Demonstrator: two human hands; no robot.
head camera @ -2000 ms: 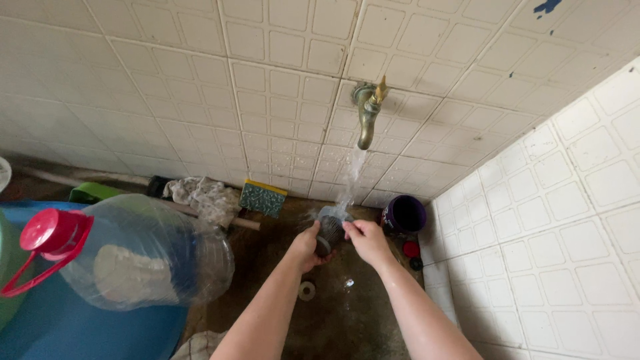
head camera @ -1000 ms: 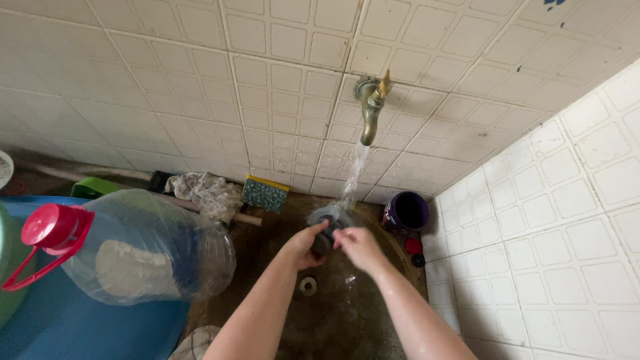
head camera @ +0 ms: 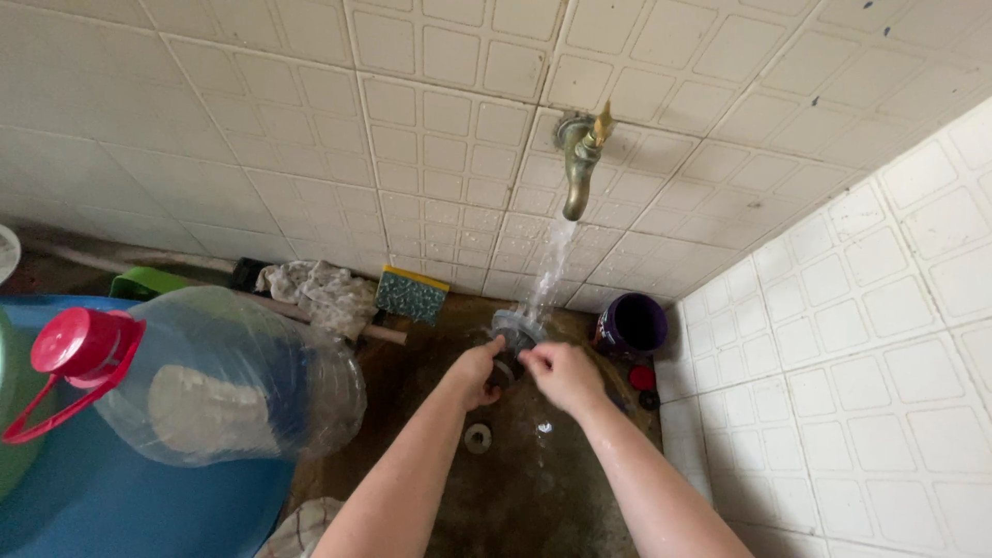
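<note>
Water runs from a brass tap point(head camera: 581, 167) on the tiled wall onto a dark grey round part with a paler, translucent rim point(head camera: 518, 327); its exact kind cannot be told. My left hand point(head camera: 474, 376) grips this part from the left side, thumb on top. My right hand point(head camera: 564, 377) is at its right edge with the fingers curled in; whether they pinch the part or only rub it is hidden. Below the hands, a pale ring around the drain hole point(head camera: 478, 438) shows on the wet basin floor.
A large clear plastic bottle point(head camera: 225, 387) with a red cap point(head camera: 77, 345) lies over a blue tub point(head camera: 155, 504) at left. Along the back are a wet rag point(head camera: 322, 294) and a scouring sponge point(head camera: 411, 293). A purple container point(head camera: 635, 324) and a red cap point(head camera: 641, 377) sit at right.
The water keeps running while the round part stays in my left hand. My right hand has shifted a little about the part, now at its right edge.
</note>
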